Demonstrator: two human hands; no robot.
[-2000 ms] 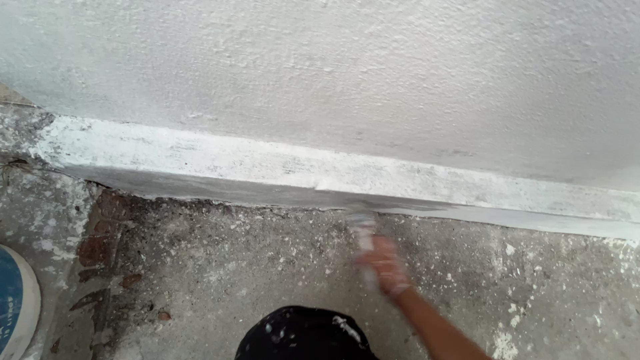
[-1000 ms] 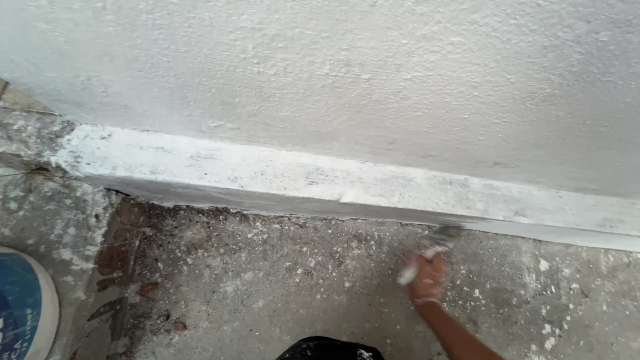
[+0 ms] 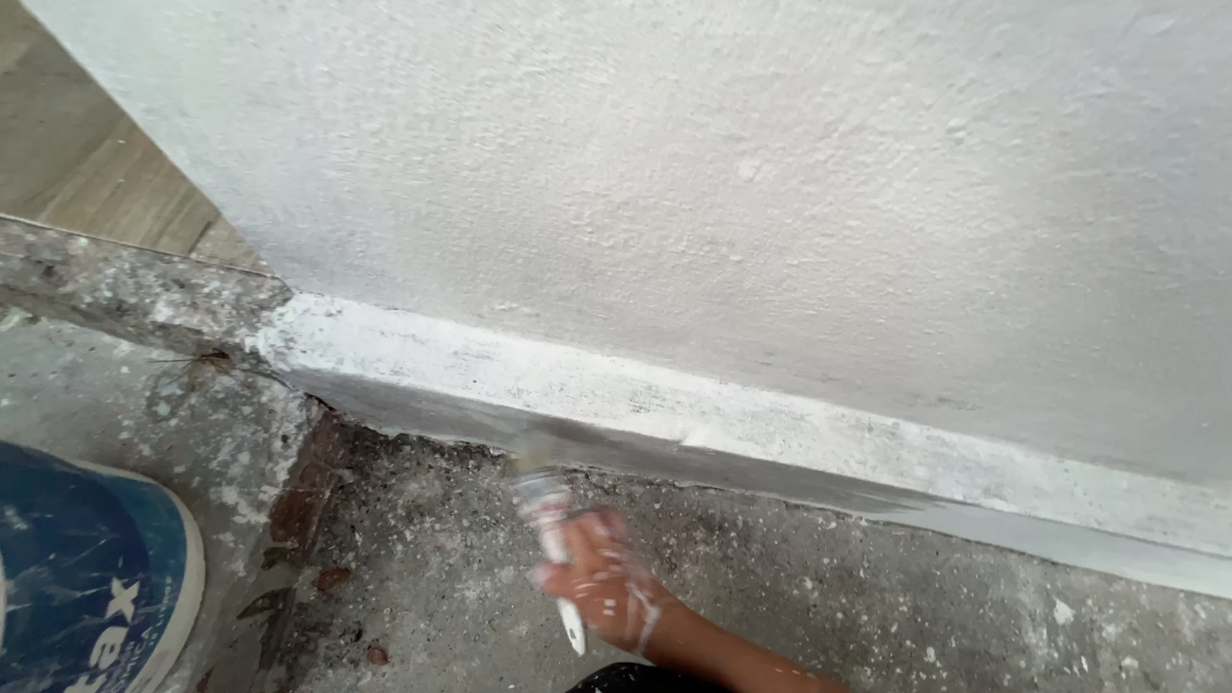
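My right hand (image 3: 602, 577), speckled with white paint, grips the white handle of a paintbrush (image 3: 544, 500). Blurred by motion, the bristles point at the lower front face of a white-painted ledge (image 3: 597, 385) along the foot of a rough white wall (image 3: 674, 192). Whether the bristle tips touch the face cannot be told. Near the brush the front face looks grey; toward the right it is whiter. My left hand is out of the frame.
A blue and white bucket (image 3: 106, 558) with writing stands at the lower left. Paint-spattered concrete (image 3: 770, 597) runs below the ledge, with dry leaves (image 3: 332, 577) near a reddish strip. Beyond the wall's left edge lie brownish tiles (image 3: 96, 144). A dark, paint-spotted item (image 3: 645, 680) shows at the bottom edge.
My right hand has moved left along the ledge with the paintbrush. The view has shifted left, bringing in the wall's edge, the tiles and more of the bucket.
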